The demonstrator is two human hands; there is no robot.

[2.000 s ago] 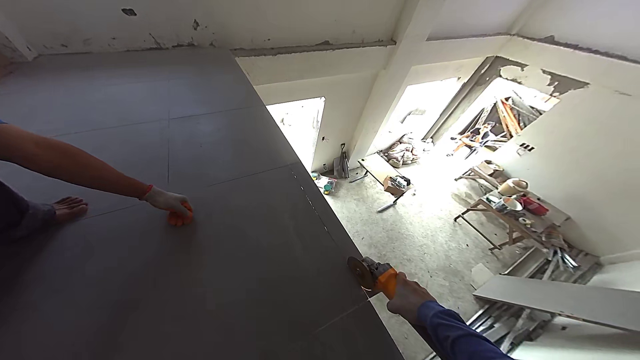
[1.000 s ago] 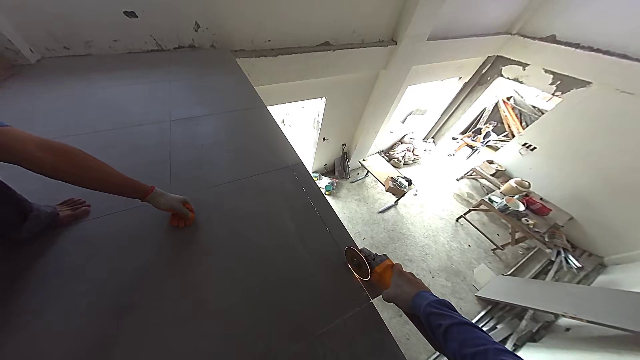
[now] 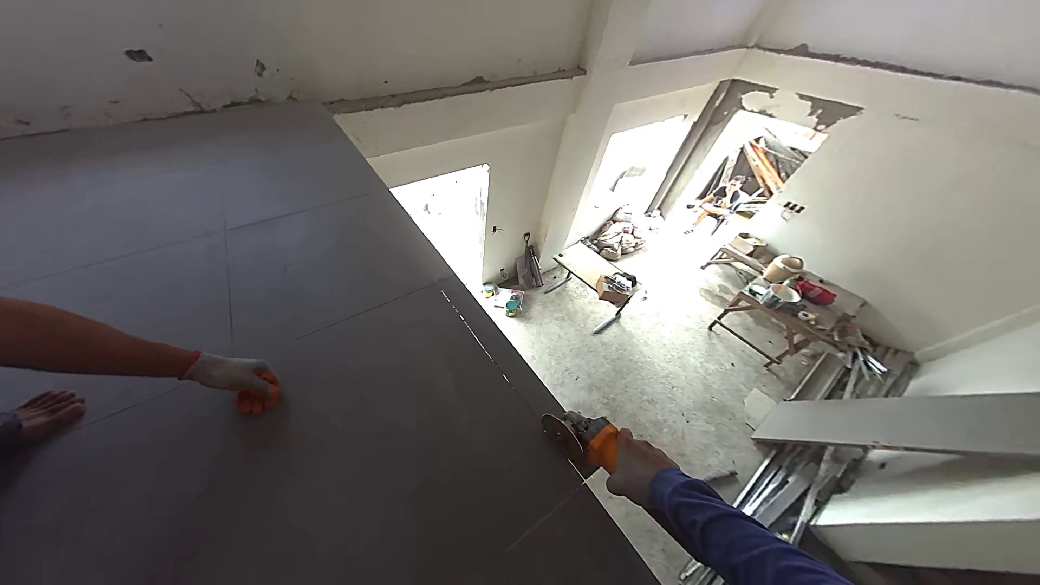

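My right hand, bare below a blue sleeve, grips an orange and dark angle grinder at the edge of the dark tiled floor. Its round disc stands on edge at the tile's rim. A broken pale line runs along the tile near the edge. My left hand is not in view. At left, what looks like another person's hand, in a pale glove with orange fingers, rests on the tiles, with a bare foot beside it.
The raised floor's edge drops to a lower concrete floor. Down there stand a low table, a wooden bench with buckets and metal lengths. A pale panel lies at right.
The grinder's disc has tilted, showing more of its face than two seconds ago. My right hand stays near the floor edge. The gloved hand stays on the tiles. The view has shifted somewhat.
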